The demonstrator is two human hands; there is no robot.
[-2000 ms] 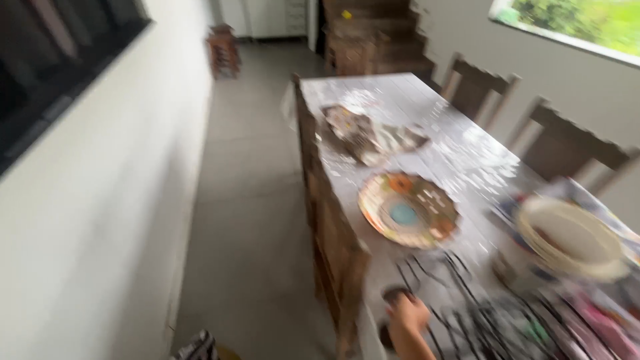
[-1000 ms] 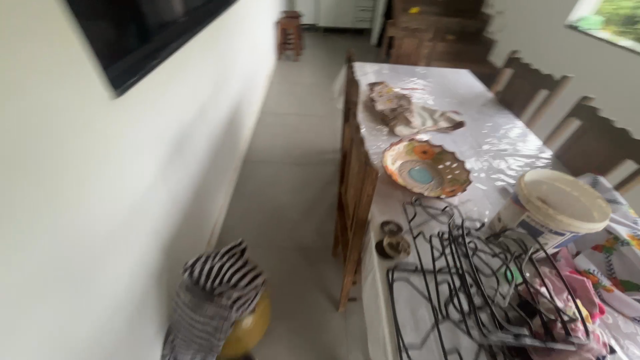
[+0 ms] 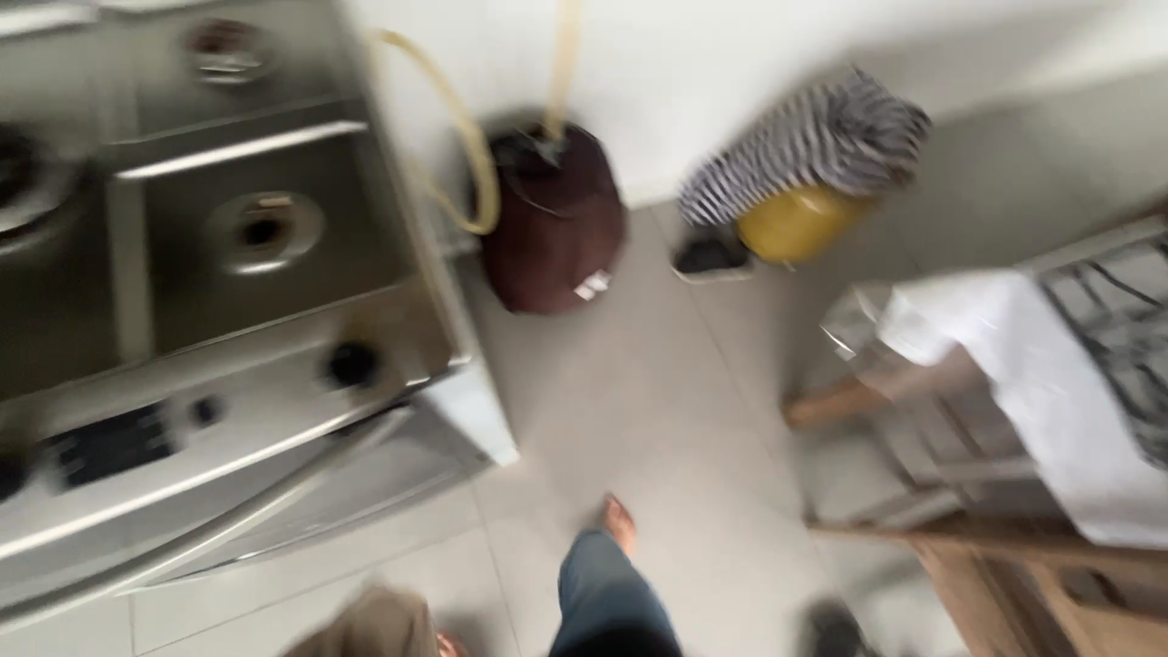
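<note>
Neither of my hands shows in the head view now. A gas stove (image 3: 228, 319) with a steel top fills the left side; its grates are off and a bare burner seat (image 3: 265, 233) shows, with a black knob (image 3: 352, 364) on the front panel. Black wire grates (image 3: 1118, 338) lie on the table with the white cloth (image 3: 1049, 411) at the right. The picture is blurred.
A dark red gas cylinder (image 3: 557, 228) with a yellowish hose (image 3: 474, 146) stands by the wall. Beside it are a striped cloth (image 3: 812, 146) over a yellow object (image 3: 798, 224). A wooden chair (image 3: 995, 547) is at lower right. A bare foot (image 3: 620, 525) is on the floor.
The view has swung far left and down, from the table to the stove and floor. A hand at the table two seconds ago was out of view one second ago.
</note>
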